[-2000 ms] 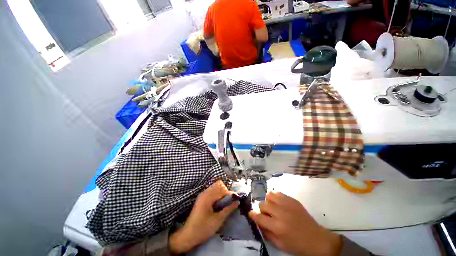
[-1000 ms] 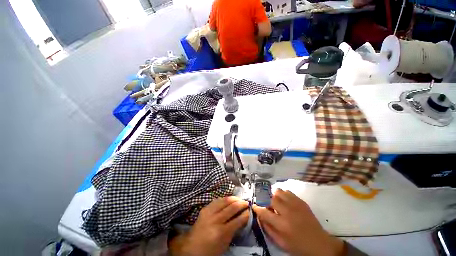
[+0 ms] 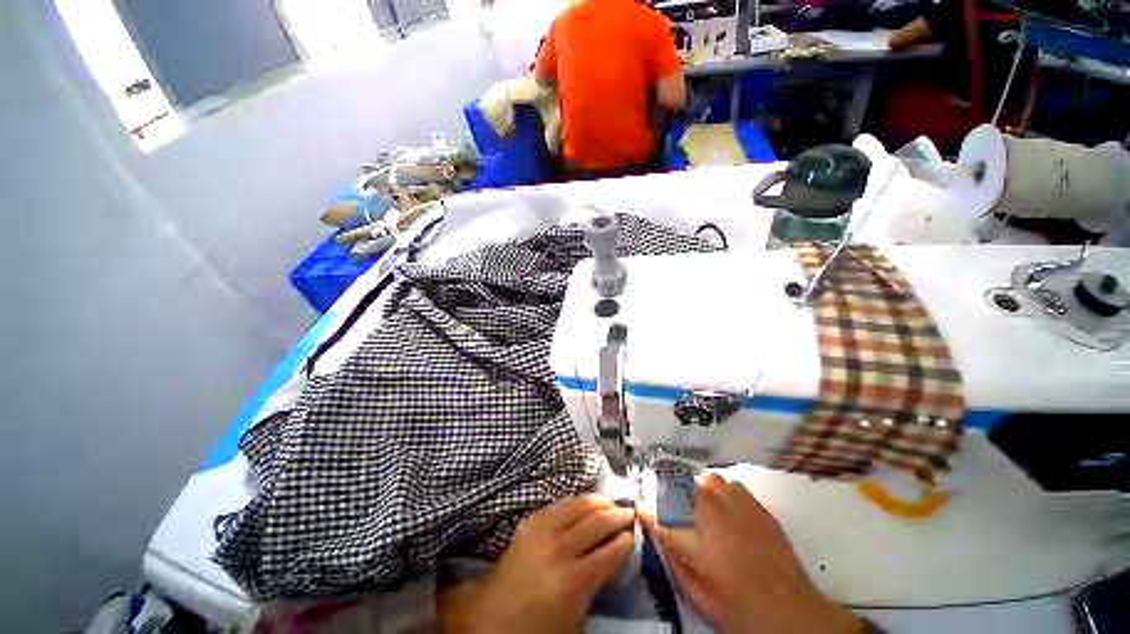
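My left hand (image 3: 558, 560) lies at the front of the needle area, fingers pressed on the fabric at the dark strip. My right hand (image 3: 741, 560) lies just right of the strip, fingertips on its edge beside the grey block (image 3: 674, 493). The narrow dark strip (image 3: 659, 576) runs from the presser foot (image 3: 635, 468) toward me between both hands, with pale grey fabric beside it. The black-and-white checked garment (image 3: 409, 434) is heaped left of the needle. The white machine head (image 3: 694, 322) stands over the work. The needle tip is hard to make out.
Plaid cloth (image 3: 886, 359) hangs over the machine arm. Orange-yellow handles (image 3: 905, 499) lie on the bed behind it. A dark green container (image 3: 820, 186), a large thread spool (image 3: 1059, 180) and the bobbin winder (image 3: 1090, 303) are at the rear. A person in orange (image 3: 610, 87) is beyond the table.
My left fingers have flattened and moved close to my right hand at the strip. The view has shifted, so the machine sits lower and further right.
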